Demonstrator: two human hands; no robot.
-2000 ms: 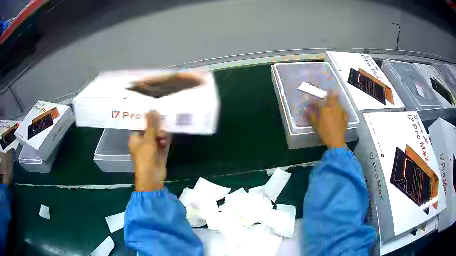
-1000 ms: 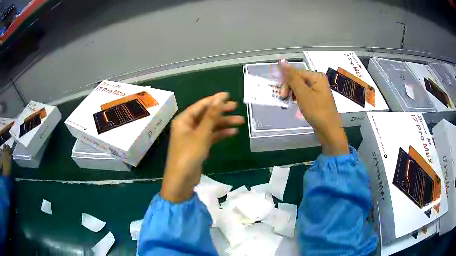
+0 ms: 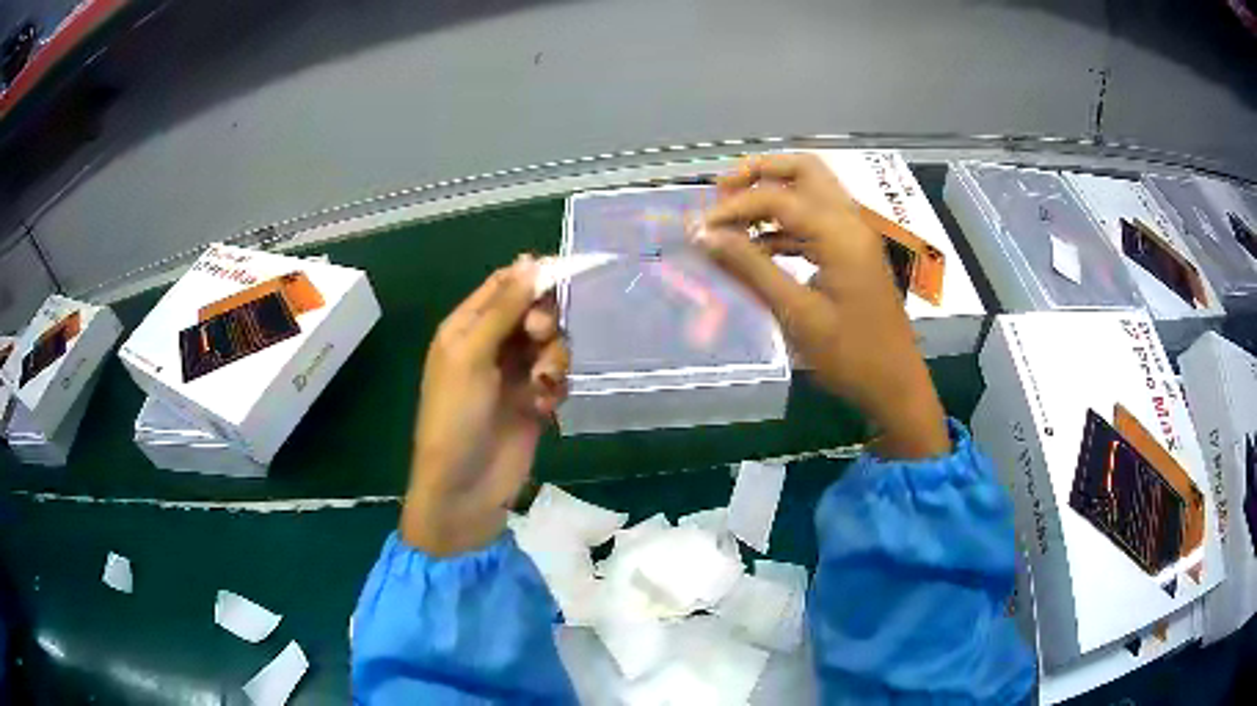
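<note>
My left hand holds a small white paper piece between thumb and fingertips, seen nearly edge-on. My right hand is raised to its right, fingers bent and tips close together; whether it holds a label is blurred. Between and behind my hands lies an inner box with a frosted clear cover, a reddish-pink shape showing through. An outer box with an orange and black device picture rests tilted on another inner box at the left.
Blank backing pieces are heaped in front of me, with a few scattered at left. An outer box stands at right, with more boxes behind it. Smaller-looking boxes sit at far left. A grey metal rail runs behind.
The boxes on the belt have shifted left. My left hand, empty before, now has the white paper piece. My right hand has moved slightly, and the printed sheet no longer shows flat in it.
</note>
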